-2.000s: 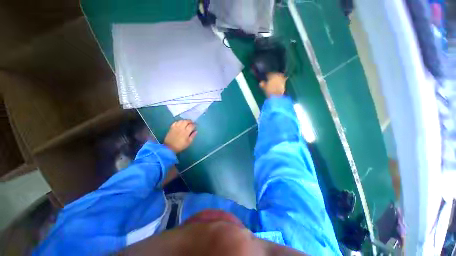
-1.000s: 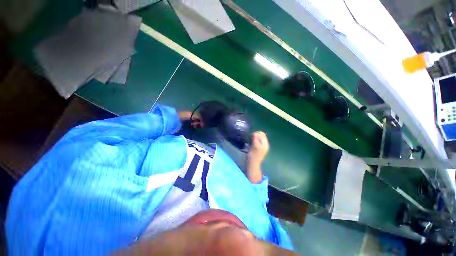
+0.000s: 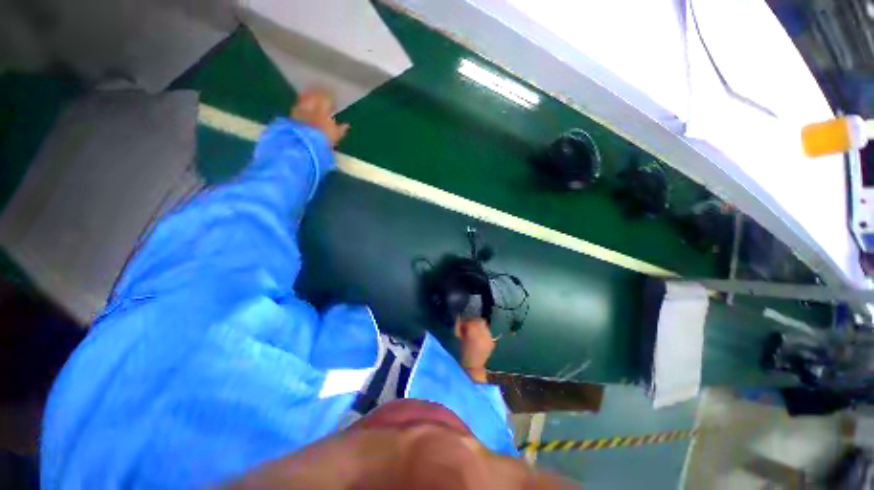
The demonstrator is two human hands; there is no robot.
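A black headset (image 3: 458,287) with a thin cord lies on the green bench close in front of me. My right hand (image 3: 475,346) holds its near edge; the cord and small dark tips spread out beside it. My left hand (image 3: 318,113) is stretched out to the upper left, at the lower edge of a flat grey bag (image 3: 331,46). Its fingers touch or overlap the bag edge; whether they pinch it is too blurred to tell. A fanned pile of grey bags (image 3: 101,182) lies at the left, partly behind my blue left sleeve.
More black headsets (image 3: 573,160) lie along the far side of the bench, below a white shelf (image 3: 613,91). An orange-capped bottle (image 3: 829,137) is on the shelf. Pale bags (image 3: 680,343) hang over the near bench edge at right. Yellow-black tape (image 3: 613,442) marks the floor.
My left hand has left the headset and reached up and left to the grey bag. My right hand stays at the headset, whose cord now lies spread out. The view has shifted.
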